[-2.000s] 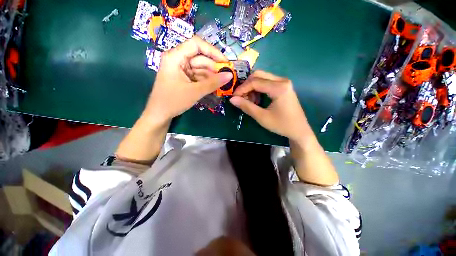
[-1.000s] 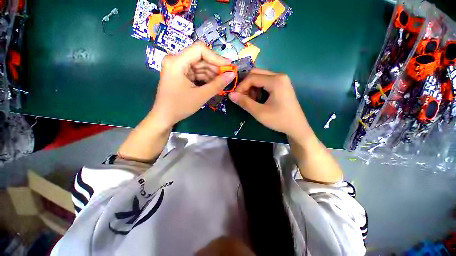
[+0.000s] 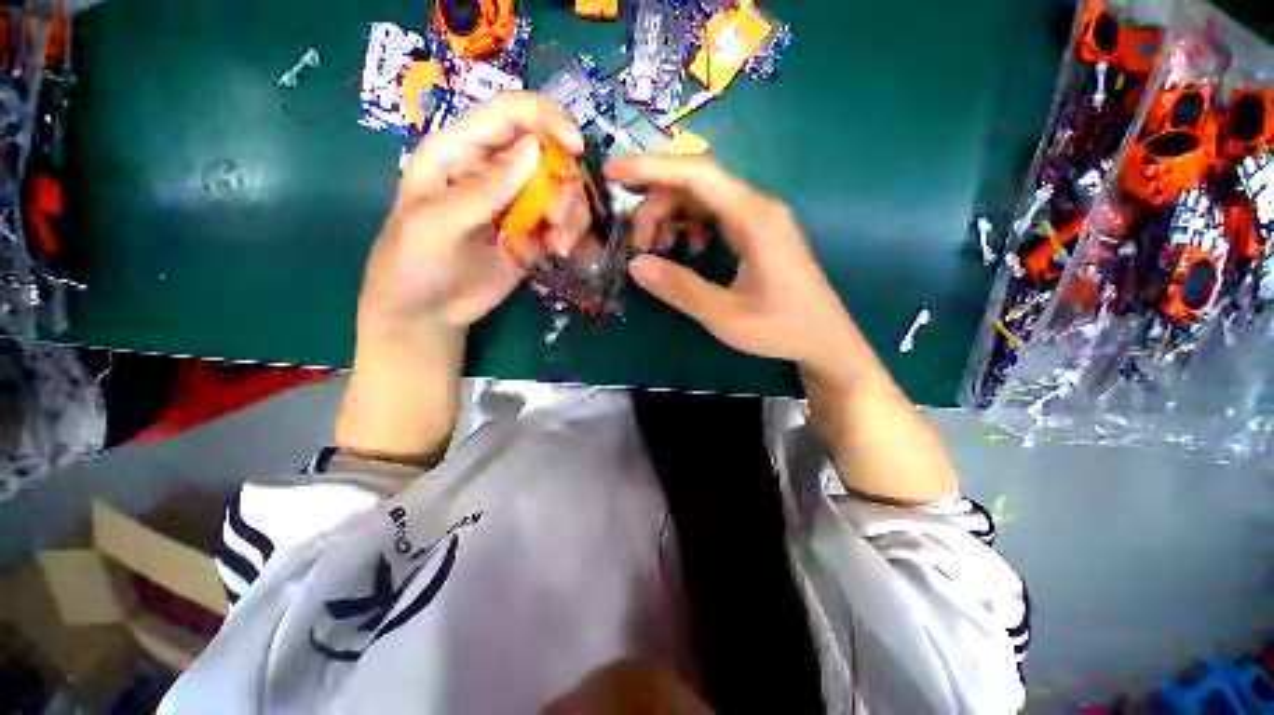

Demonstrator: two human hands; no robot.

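Note:
My left hand [image 3: 454,210] holds an orange housing [image 3: 538,193] between thumb and fingers; its plain orange side shows and it is blurred. A dark board [image 3: 598,259] with thin wires hangs beside and below it, between the hands. My right hand [image 3: 734,252] is just right of the board, thumb and fingers apart; whether its fingertips touch the dark piece is hard to tell. Beyond the hands lies a pile with pale circuit boards [image 3: 389,77], a housing with a black oval [image 3: 475,24], grey boards [image 3: 657,56] and a yellow-orange piece [image 3: 729,42].
The green bench [image 3: 866,196] has a pale front edge. A clear bag [image 3: 1118,279] full of orange housings and boards lies at the right, another bag [image 3: 42,210] at the left. Small whitish bits [image 3: 914,331] lie on the bench. An open cardboard box [image 3: 154,559] stands on the floor at lower left.
My left hand has moved left with the housing and turned it, so the black oval no longer shows. My right hand's thumb and fingers have spread apart. The dark board shows more between the hands.

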